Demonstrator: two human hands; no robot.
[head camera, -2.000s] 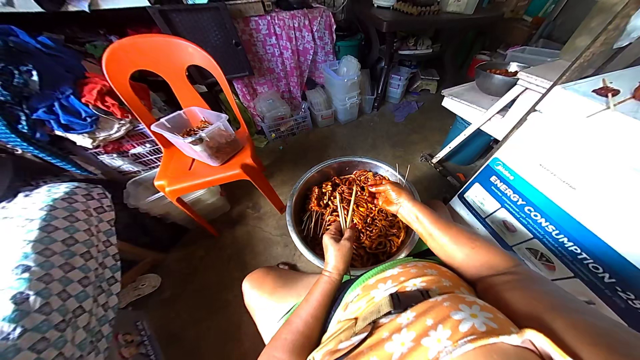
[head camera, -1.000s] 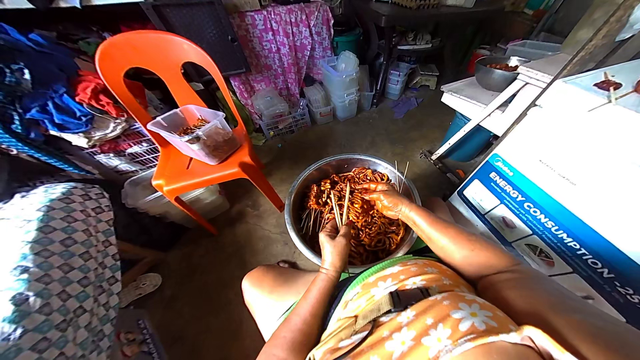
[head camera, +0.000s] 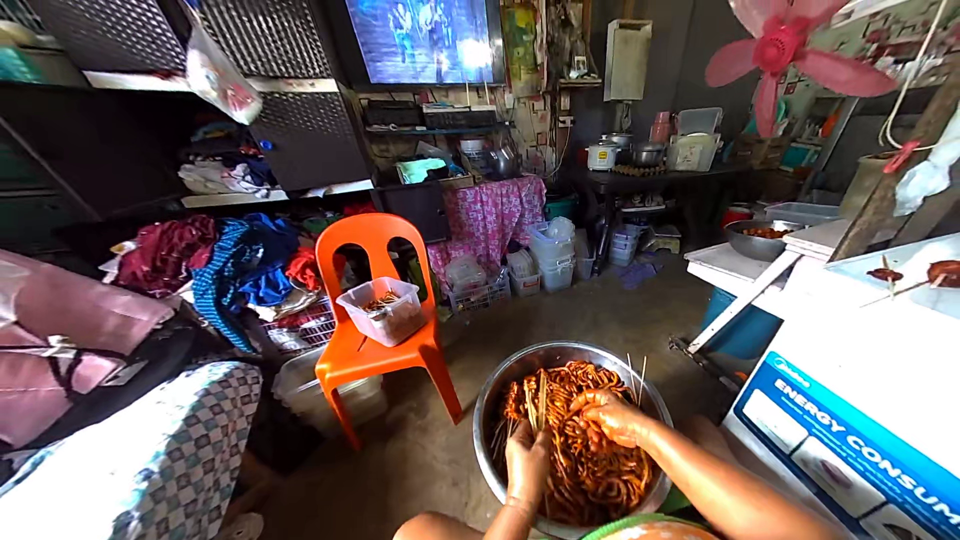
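A large metal basin (head camera: 486, 442) full of strips of meat or intestine in reddish-brown sauce (head camera: 600, 480) stands low in front of my body. My left hand (head camera: 527, 457) is at the basin's left part, closed around several thin wooden skewers (head camera: 541, 397) that point upward. To its right, my right hand (head camera: 611, 418) reaches into the sauced strips with bent fingers touching them; whether it grips a strip is hard to tell. More skewers (head camera: 636, 375) stick up at the basin's right rim.
An orange plastic chair (head camera: 367, 360) holds a clear plastic tub (head camera: 386, 322) at the left. To the right are a white box with blue printed panel (head camera: 840, 442), skewered pieces (head camera: 941, 274) on top, and a metal bowl (head camera: 757, 244) on a white table. A checkered cloth (head camera: 195, 420) lies lower left.
The view has tilted upward, bringing a screen and a pink fan into sight. My left hand keeps the skewers, and my right hand stays among the sauced strips.
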